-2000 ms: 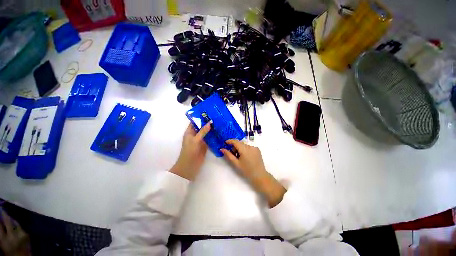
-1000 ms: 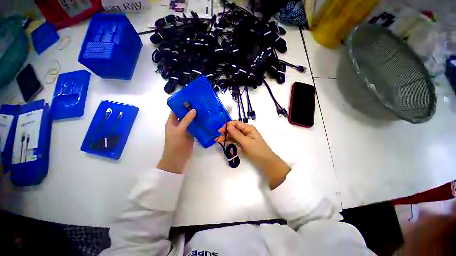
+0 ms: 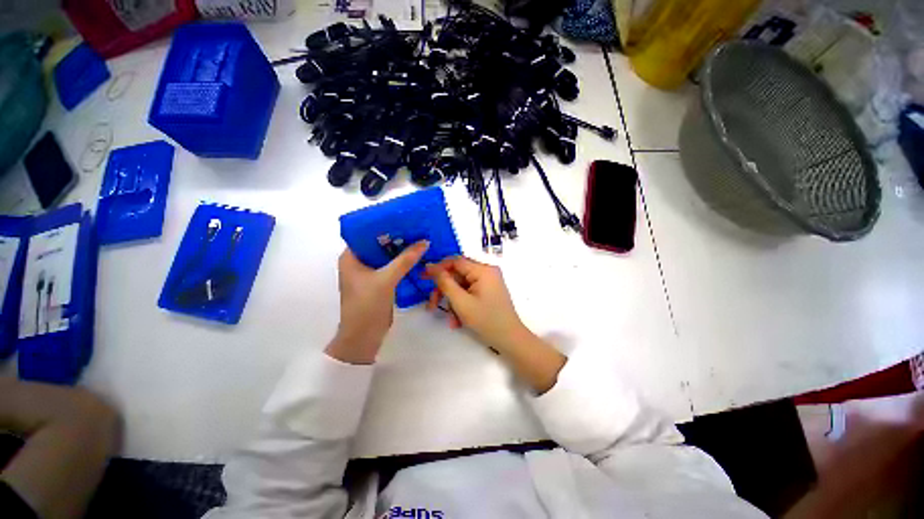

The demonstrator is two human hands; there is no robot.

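Observation:
My left hand grips a blue blister tray above the table, its thumb on a USB plug in the tray. My right hand is at the tray's lower right edge, its fingers pinched on a black USB cable. Most of this cable is hidden behind the fingers and tray. A large black cable pile lies just beyond the tray. Left of my hands, a filled tray lies flat with a coiled black cable in it.
An empty tray, a tall stack of trays and carded packs are at left. A smartphone and a mesh basket are at right. Another person's arm shows at lower left.
The tray has turned and tilted in my left hand. My right hand has moved left against its edge, and the coil that hung below my fingers is now mostly hidden. An arm has appeared at lower left.

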